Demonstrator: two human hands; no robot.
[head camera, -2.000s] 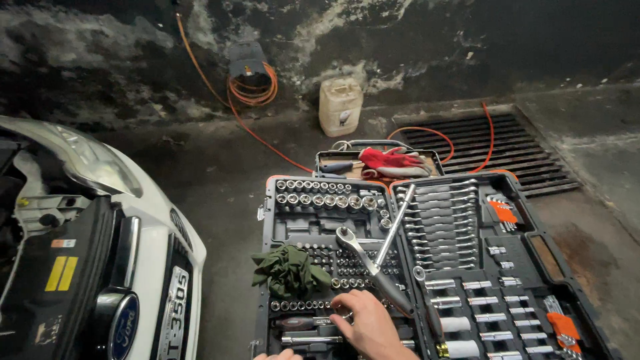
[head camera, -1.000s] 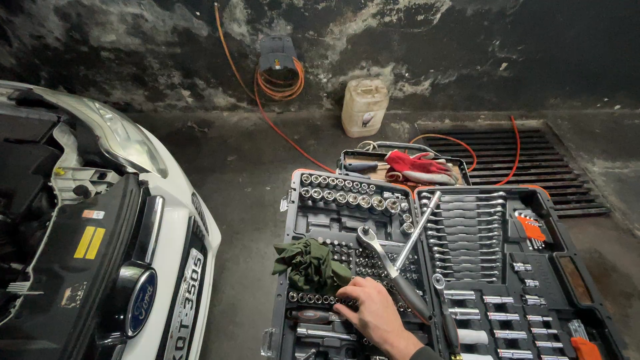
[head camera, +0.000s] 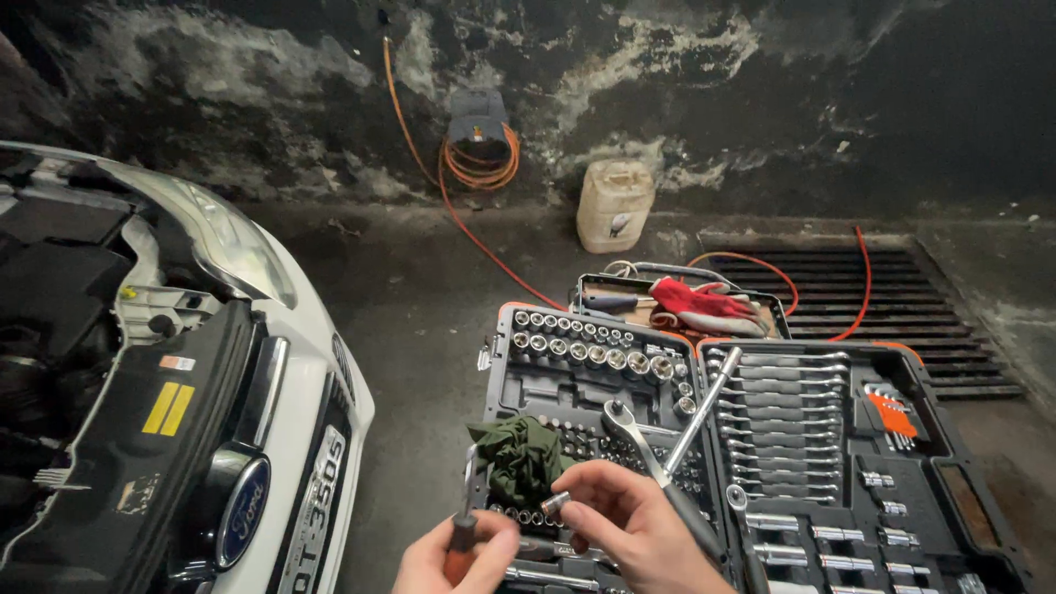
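Observation:
My left hand (head camera: 458, 557) grips a hand tool (head camera: 467, 516) with a dark and orange handle and a metal shaft pointing up; its exact kind is unclear. Between the thumb and fingers of my right hand (head camera: 623, 524) is a small chrome socket (head camera: 554, 502). Both hands are over the left half of the open socket set case (head camera: 511, 396). A dark green cloth (head camera: 524, 458) lies crumpled on the case just beyond them. A large ratchet (head camera: 639, 437) and a chrome extension bar (head camera: 701, 412) lie across the case's middle. Combination wrenches (head camera: 784, 412) fill the right half.
At left stands a white car (head camera: 318, 330) with its engine bay exposed. Behind the case are a tool tray (head camera: 784, 318) with red-and-grey gloves (head camera: 701, 305), a plastic jerrycan (head camera: 615, 206) and a floor grate (head camera: 940, 330). An orange hose (head camera: 487, 169) hangs coiled on the wall.
My right hand was down at the sockets beside the green cloth; it is now raised with a socket in its fingers. My left hand has come into view with the handled tool.

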